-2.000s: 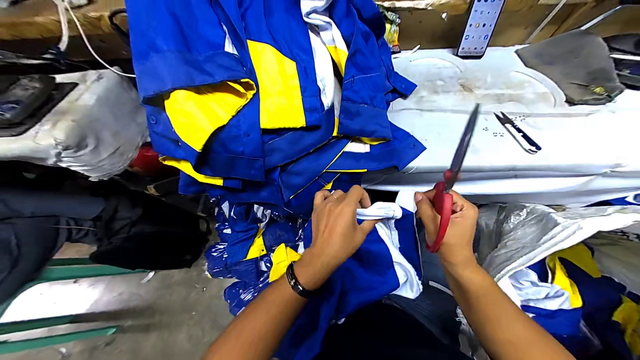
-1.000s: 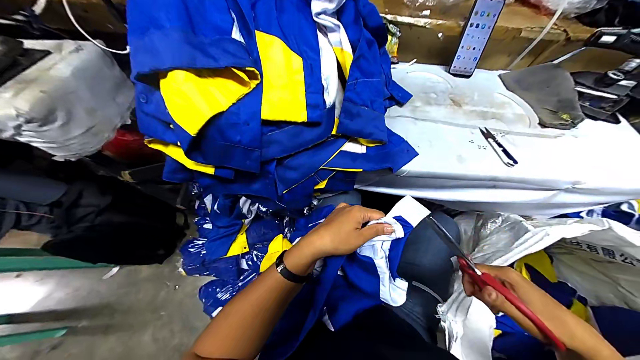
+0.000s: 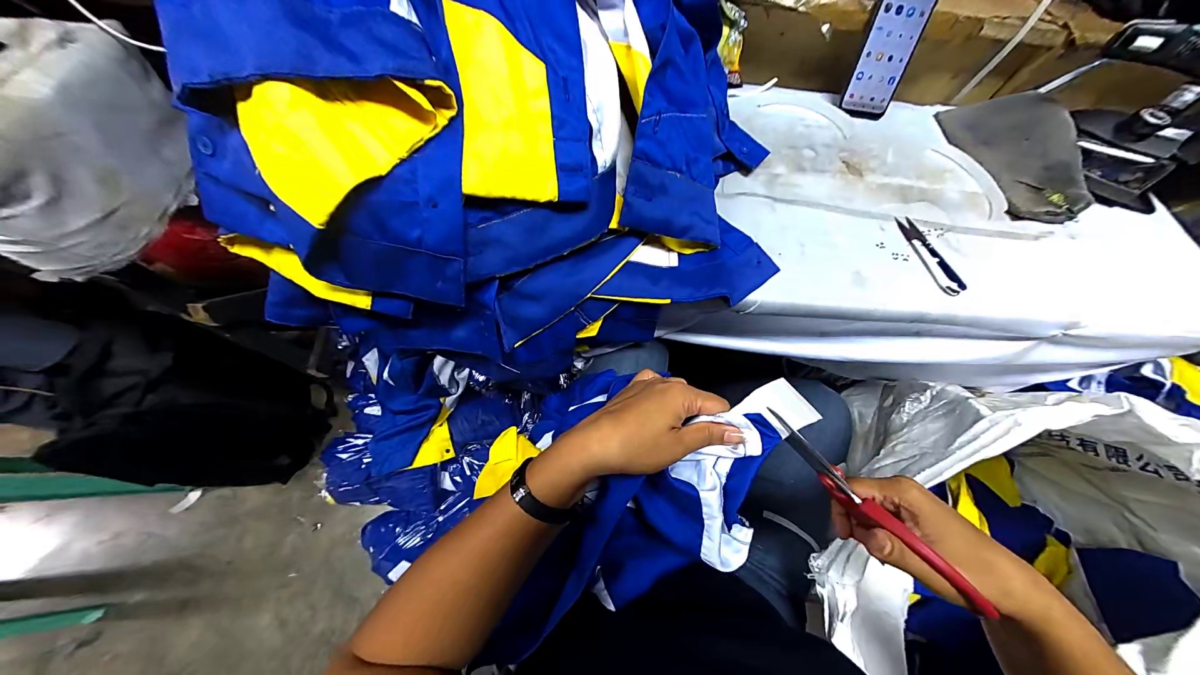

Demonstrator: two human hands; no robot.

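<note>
My left hand (image 3: 656, 427) pinches the white-edged part of a blue garment (image 3: 619, 539) over my lap. A white strip of fabric (image 3: 783, 405) sticks out to the right of its fingertips. My right hand (image 3: 886, 525) grips red-handled scissors (image 3: 914, 548), with the blades pointing up and left and their tips at the white strip. Whether the blades touch the strip I cannot tell. Just above my left hand hangs a large pile of blue, yellow and white garments (image 3: 506, 103).
Thread snips (image 3: 928, 258), a smartphone (image 3: 877, 61) and a grey cloth (image 3: 1017, 155) are on the white-covered table (image 3: 844, 291). Right of my lap, an open plastic sack (image 3: 1087, 469) holds more garments. Wrapped garments (image 3: 412, 469) lie at left, beside a black cloth (image 3: 178, 394).
The scissors, upright near my left hand two seconds ago, now slant up-left toward the white strip. My right hand has moved lower and to the right. The left hand still holds the garment.
</note>
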